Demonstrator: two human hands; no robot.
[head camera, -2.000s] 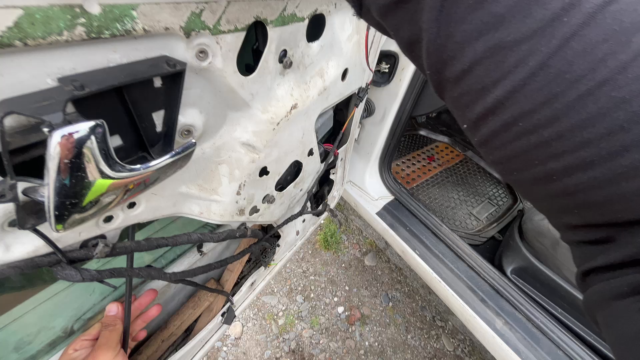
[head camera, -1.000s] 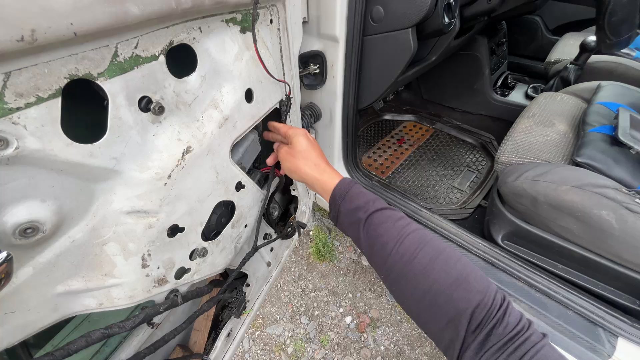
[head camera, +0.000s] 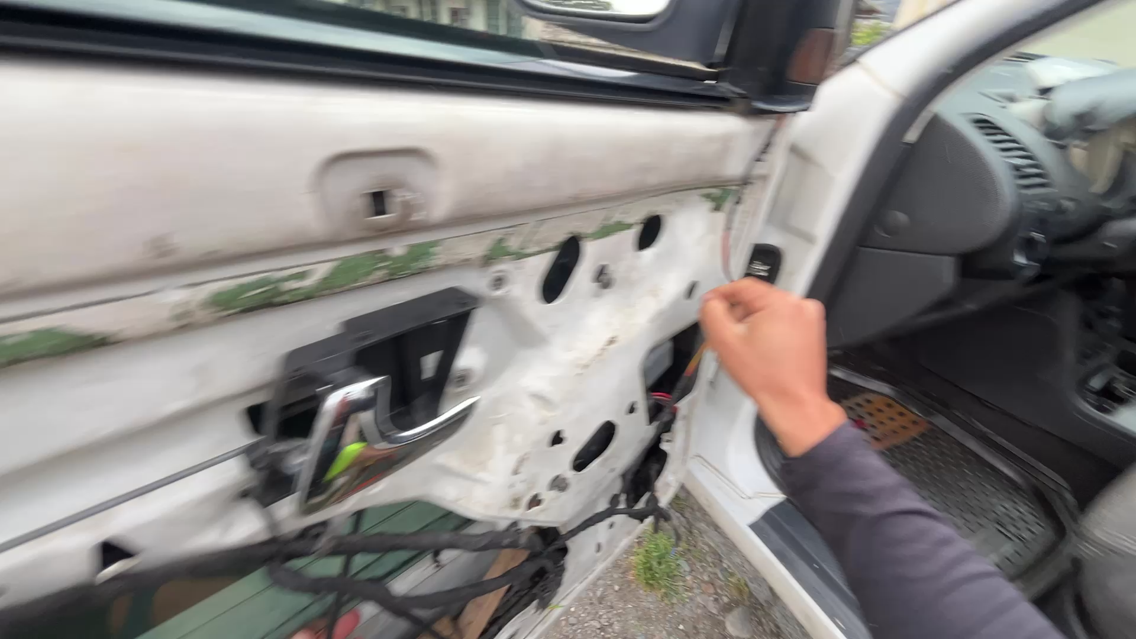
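Observation:
My right hand (head camera: 770, 355), in a dark sleeve, is raised at the front edge of the stripped white car door (head camera: 550, 355), fingers curled near a thin red wire (head camera: 728, 244); blur hides whether it pinches the wire. Below its fingers lies an opening (head camera: 670, 364) with wires inside. A chrome inner door handle (head camera: 355, 444) sits in its black bracket on the left. Taped black wiring harnesses (head camera: 390, 543) run along the door's bottom. Of my left hand, only fingertips (head camera: 333, 624) show at the bottom edge, behind the harness; their grip is hidden.
The window sill seal (head camera: 355, 67) and side mirror (head camera: 612, 9) are above. To the right are the door pillar (head camera: 799, 200), dashboard (head camera: 932, 213), rubber floor mat (head camera: 967, 497) and seat edge (head camera: 1109, 532). Gravel (head camera: 674, 603) lies below the door gap.
My right hand has moved out of the door opening, where it was one second ago, and up to the door's front edge. The view has swung up and left.

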